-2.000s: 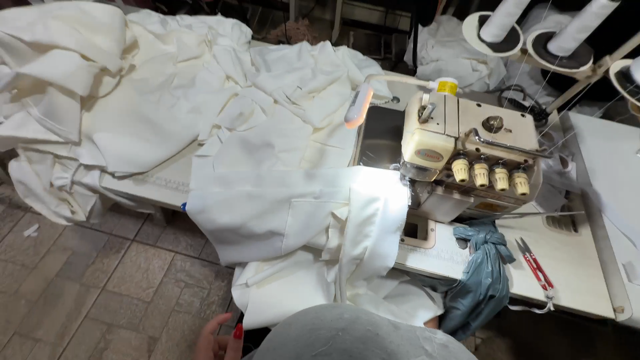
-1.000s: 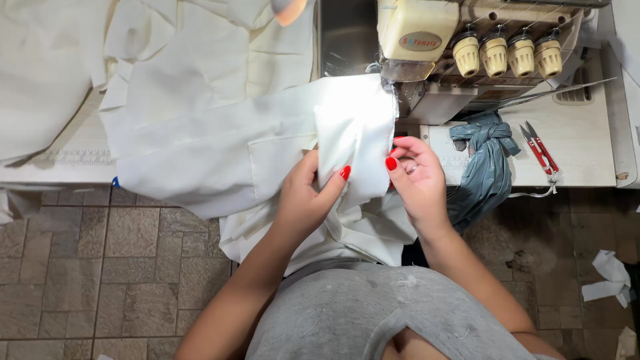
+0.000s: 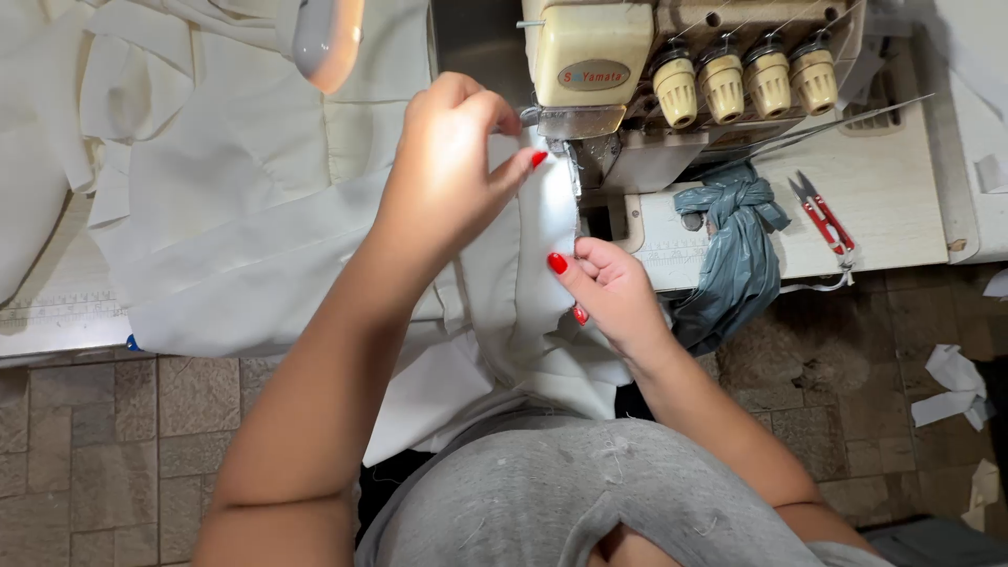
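White fabric [image 3: 268,268] lies in folds over the machine table and hangs off its front edge. Its right edge runs up to the presser area of a cream overlock sewing machine [image 3: 594,55]. My left hand [image 3: 457,157] is at the fabric just left of the machine's clear guard, thumb and fingertips close to the cloth near the needle area; whether it pinches the cloth is hard to tell. Lower down, my right hand [image 3: 610,291] pinches the fabric's raw right edge between thumb and fingers. The needle itself is hidden.
A tied grey-blue plastic bag [image 3: 732,244] hangs at the table's front edge. Red-handled thread snips [image 3: 823,214] lie to its right. A lit lamp [image 3: 329,39] juts in at the top. White scraps [image 3: 951,386] lie on the tiled floor.
My left hand has moved up the fabric toward the machine's guard. Two seconds ago it was low by my body, off the cloth. My right hand now holds the edge lower than one second ago.
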